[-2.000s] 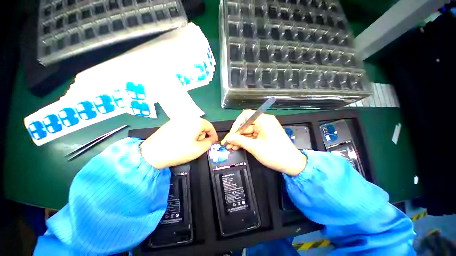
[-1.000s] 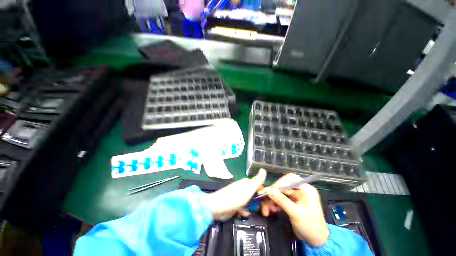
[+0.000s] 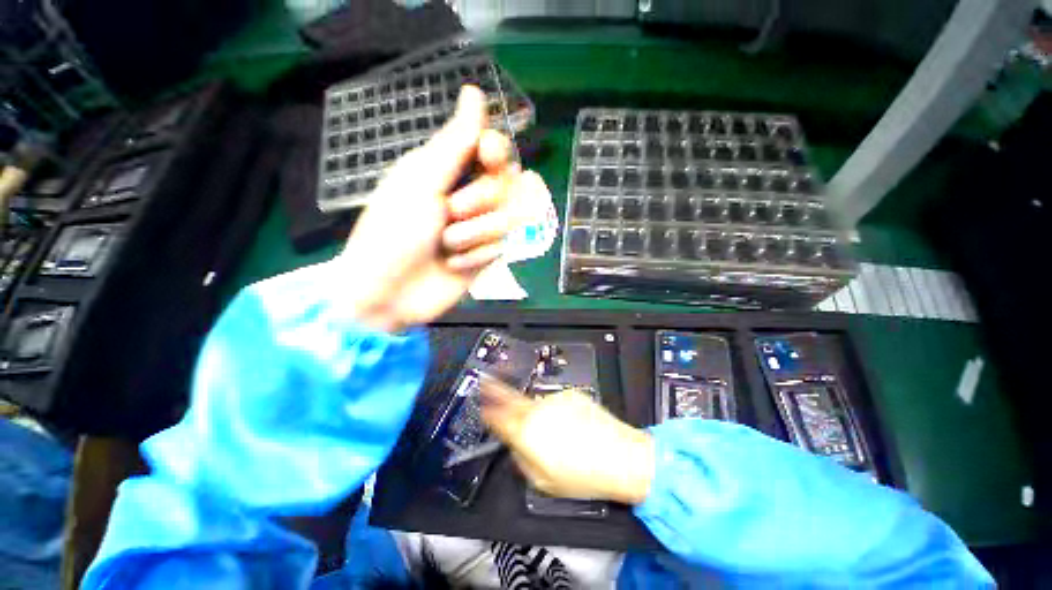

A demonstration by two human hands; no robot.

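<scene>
My left hand is raised over the bench at centre left, fingers curled and thumb up; whether it holds something thin cannot be told. My right hand is blurred over the two left phones. A blurred grey streak that looks like tweezers sticks out from it. The leftmost phone body lies askew in the black foam tray. The second phone body is partly under the right hand. The third phone body and fourth phone body show small blue pieces at their upper ends.
A blister tray stack stands behind the foam tray. A second blister tray and a white liner sheet are partly behind my left hand. Stacked foam trays with phones stand at left. A white label strip lies at right.
My left hand has moved up and away from the phone. My right hand has moved left and is over the left phones. The view has tilted down, showing more of the foam tray.
</scene>
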